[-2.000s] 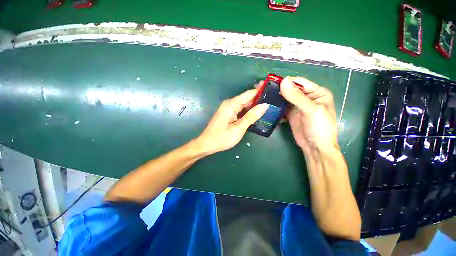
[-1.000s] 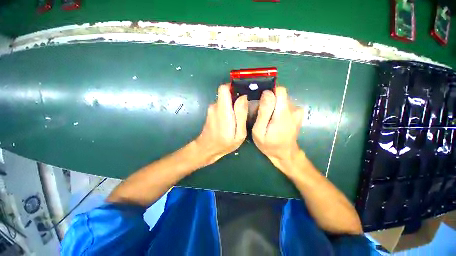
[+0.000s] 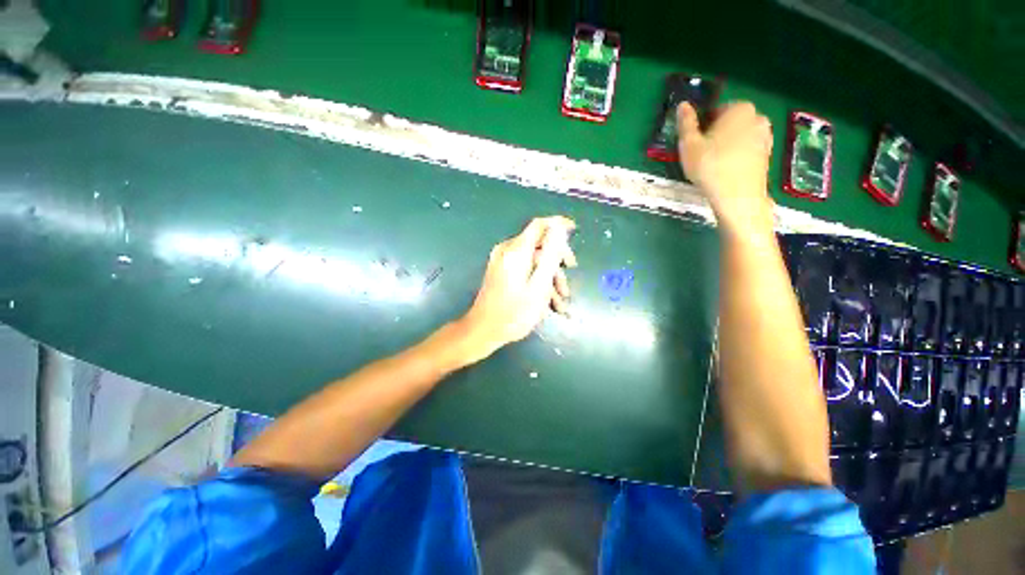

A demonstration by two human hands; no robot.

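A covered phone [image 3: 671, 126] with a red rim and black face lies on the green conveyor belt beyond the pale ledge. My right hand [image 3: 728, 148] reaches over the ledge, its fingers on the upper right part of that phone; the fingertips are partly blurred. My left hand [image 3: 528, 283] is over the dark green bench with its fingers loosely curled; no object shows in it. A phone half-assembly [image 3: 591, 74] with green board showing lies to the left of the covered phone, and another phone half-assembly [image 3: 809, 155] lies to its right.
Another dark-faced phone [image 3: 502, 47] and several more phones are spaced along the belt [image 3: 393, 67]. The whitish ledge [image 3: 450, 148] separates belt and bench. Black blister trays [image 3: 899, 376] stand at the right, with part of a cardboard carton [image 3: 955, 547] below. Small scraps lie on the bench.
The phone has left the space between both hands over the bench. My right hand has moved forward and right to the belt. My left hand has separated from it. More phones show on the belt.
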